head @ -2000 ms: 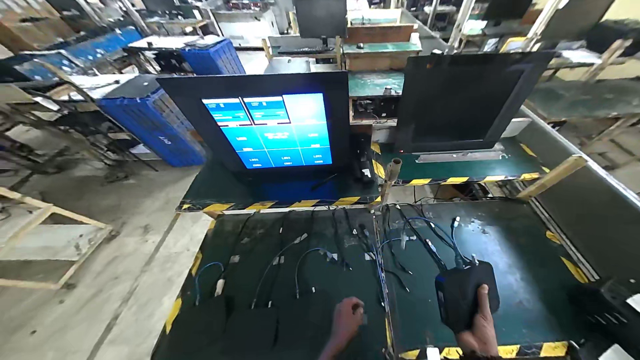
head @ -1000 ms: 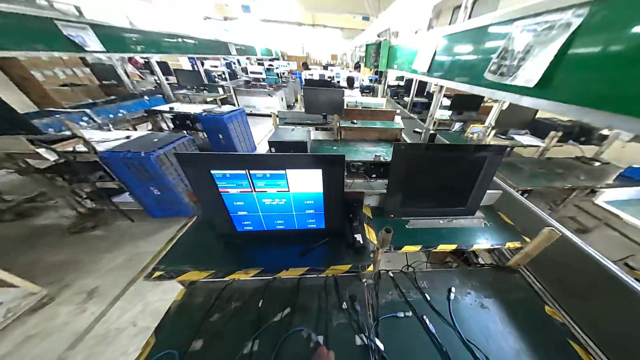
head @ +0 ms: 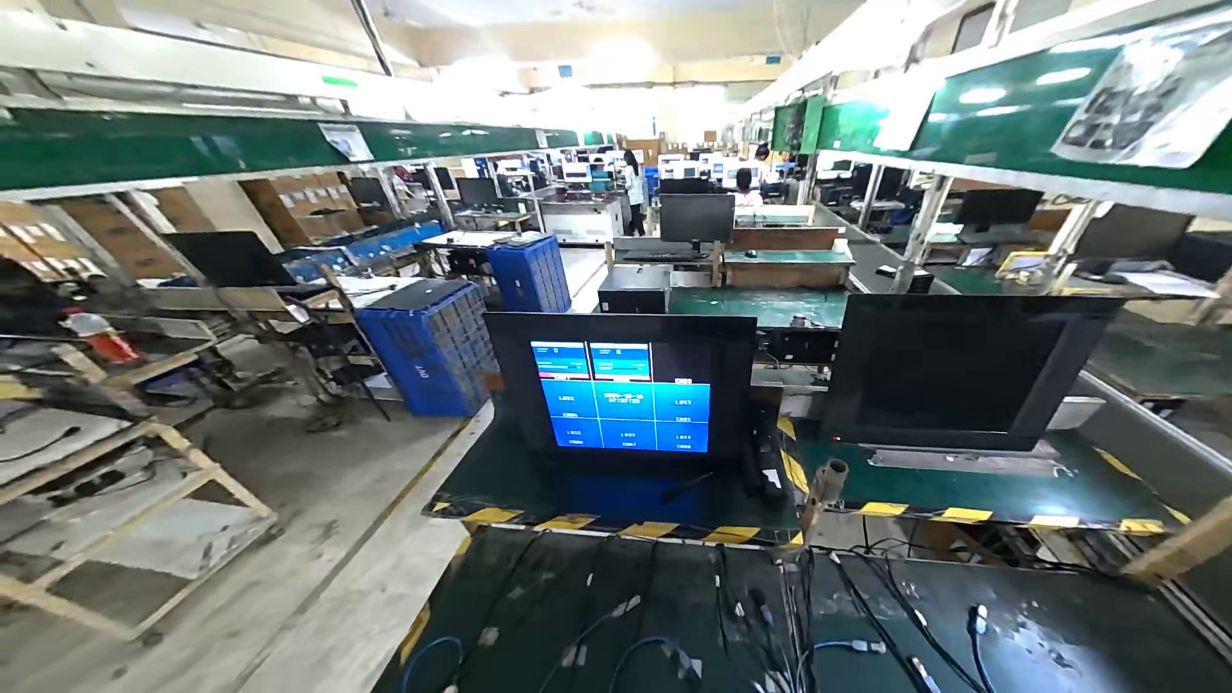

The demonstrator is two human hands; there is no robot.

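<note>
Neither my left hand nor my right hand shows in the head view now. Across the dark green workbench [head: 539, 597] at the bottom lie black and blue cables with connectors, among them a blue cable [head: 640, 643] and a black cable plug [head: 977, 621]. Behind the bench stands a lit monitor [head: 626, 397] with a blue screen split into tiles. To its right is a second monitor [head: 962, 375], its screen dark. The lower part of the bench is cut off by the frame edge.
Yellow-black tape [head: 647, 529] edges the monitor table. A metal post [head: 826, 486] rises between bench halves. Blue crates [head: 423, 356] and a wooden frame [head: 207, 472] stand left. A conveyor rail runs along the right. People [head: 633, 192] are far back.
The view has tilted up strongly. Two seconds ago one hand was over the cables and the other held a black box on the bench's right; both hands and the box are now out of view.
</note>
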